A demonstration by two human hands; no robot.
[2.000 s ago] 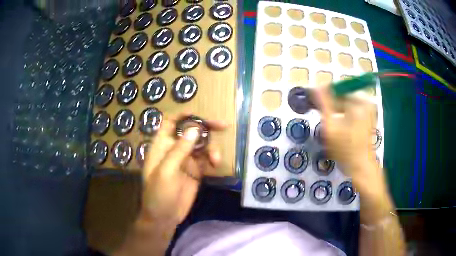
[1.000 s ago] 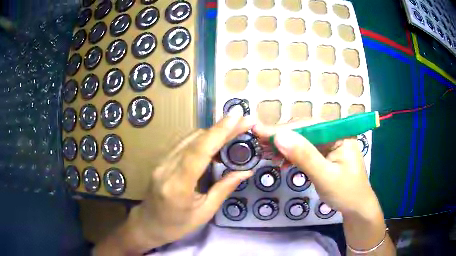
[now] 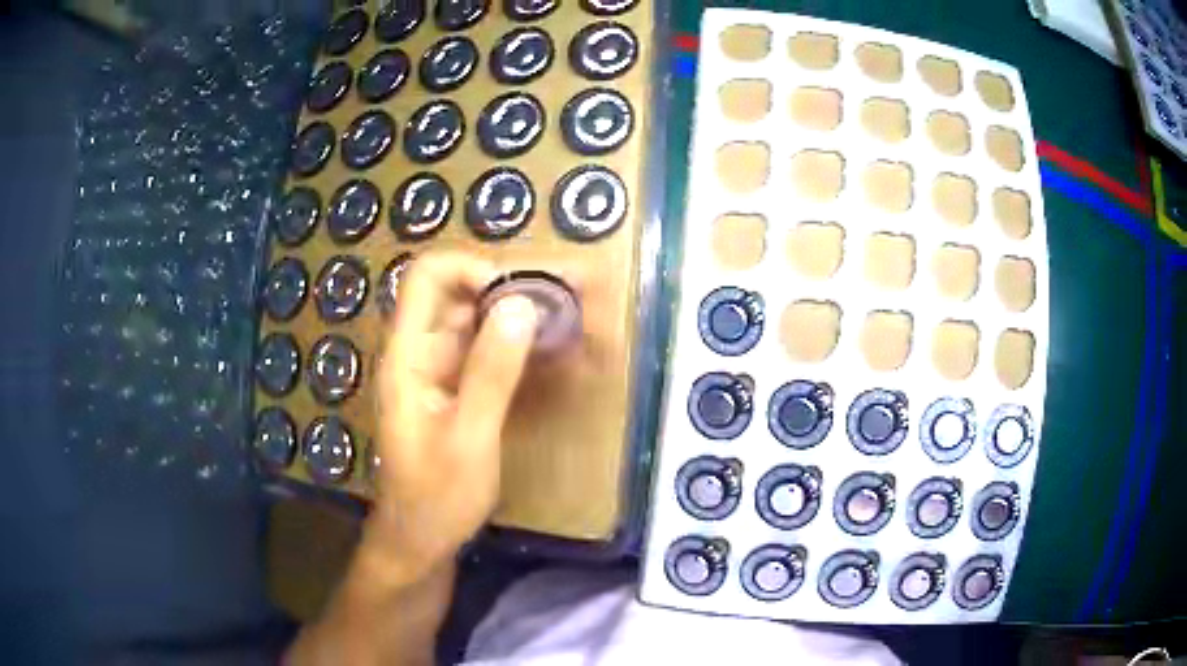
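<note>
My left hand [image 3: 449, 390] is over the cardboard sheet [image 3: 566, 468], thumb and fingers on a round black speaker [image 3: 553, 319], which is slightly blurred. Speakers [image 3: 590, 202] lie cone side up in rows on the cardboard, some partly hidden by the hand. To the right is the white foam tray [image 3: 781, 364]. Its lower three rows hold speakers magnet side up, and one speaker [image 3: 732, 321] sits at the left of the row above. Its other pockets show tan. My right hand is out of the picture; a thin bracelet-like curve [image 3: 1152, 657] shows at the bottom right edge.
A clear blister tray [image 3: 169, 260] lies at the far left. The green mat [image 3: 1093, 299] carries red, blue and yellow tape lines. Another filled foam tray [image 3: 1152, 65] is cut off at the top right. Light cloth [image 3: 677, 638] shows at the bottom.
My left hand has moved from the foam tray to a speaker over the cardboard. My right hand and the green probe have left the picture. The view has shifted.
</note>
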